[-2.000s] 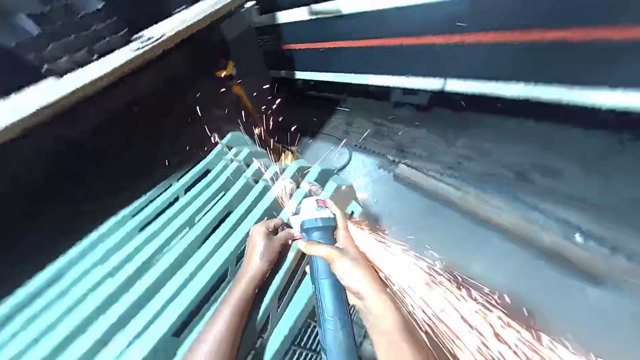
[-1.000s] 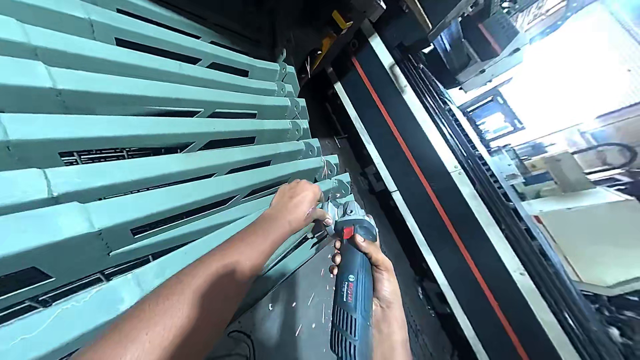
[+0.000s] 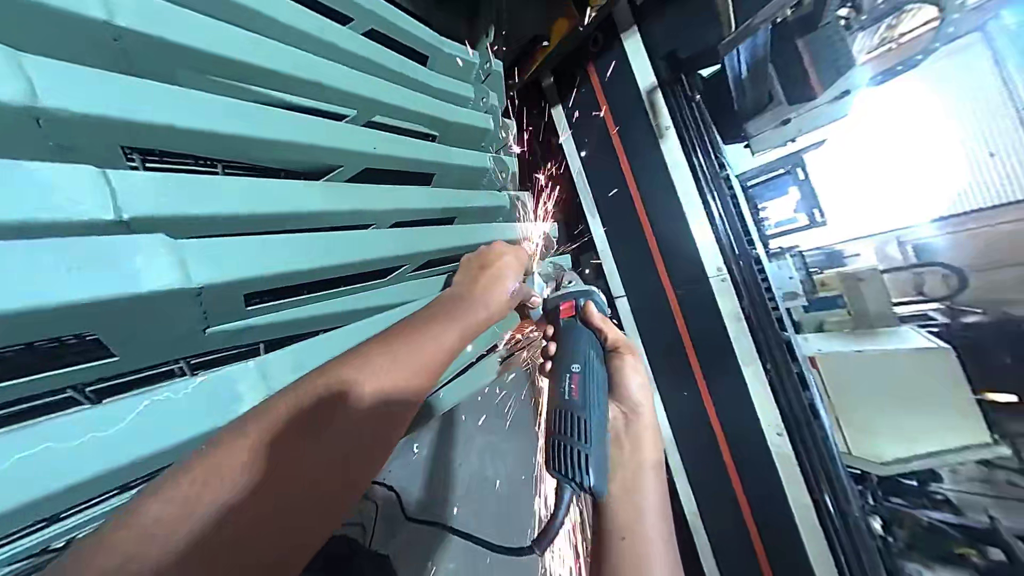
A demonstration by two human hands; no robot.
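My right hand (image 3: 620,368) is wrapped around the body of a blue Bosch angle grinder (image 3: 578,384), its thumb near the red switch. The grinder's head (image 3: 566,286) is at the end of one of the pale green metal beams (image 3: 344,256), and sparks (image 3: 540,212) fly up and down from there. Just left of the head, my left hand (image 3: 494,276) is closed at the beam's end, by the grinder's front; what its fingers grip is partly hidden. The disc is mostly hidden by sparks and glare.
A black machine rail with a red stripe (image 3: 664,280) runs along the right of the grinder. The black power cord (image 3: 464,532) loops over the grey floor (image 3: 480,464). Farther right stand a cream machine housing (image 3: 900,392) and a bright window (image 3: 780,204). Several green beams fill the left.
Sparks at the grinder's head are much denser than one second ago. Both hands stay at the beam ends with the grinder in my right. The view has turned strongly since two seconds ago.
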